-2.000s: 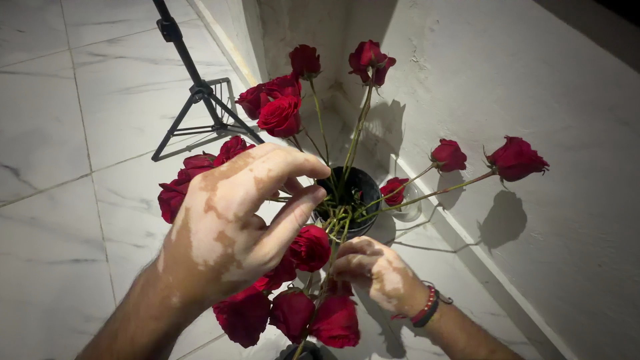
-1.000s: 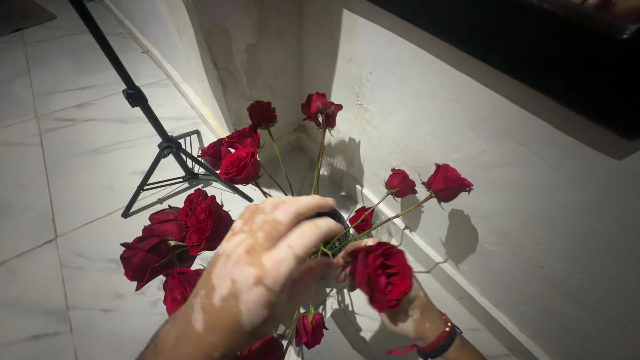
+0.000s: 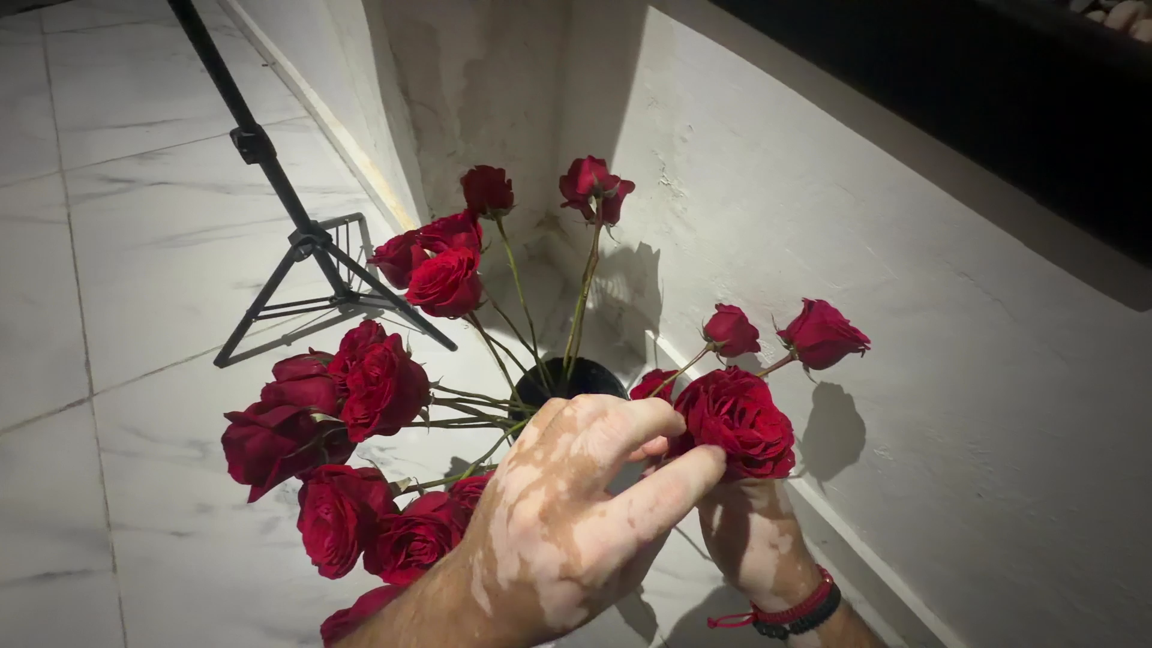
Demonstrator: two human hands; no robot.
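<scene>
Several red roses on long stems fan out of a black vase on the floor. One large red rose is in front of the vase's right side. My left hand reaches over the vase, thumb and index finger apart at that rose's left edge. Beneath the bloom is my right hand, with red and dark bracelets at the wrist; its fingers are hidden by the flower, so its grip does not show. A cluster of roses leans left, and a rose stands upright at the back.
The legs of a black metal stand rest on the marble-look tiles at the left. A white wall with a skirting board runs along the right. A dark ledge juts out at the upper right.
The large rose has come up in front of the vase at my right hand since the oldest frame. My left hand has moved to that bloom's edge. The view has shifted.
</scene>
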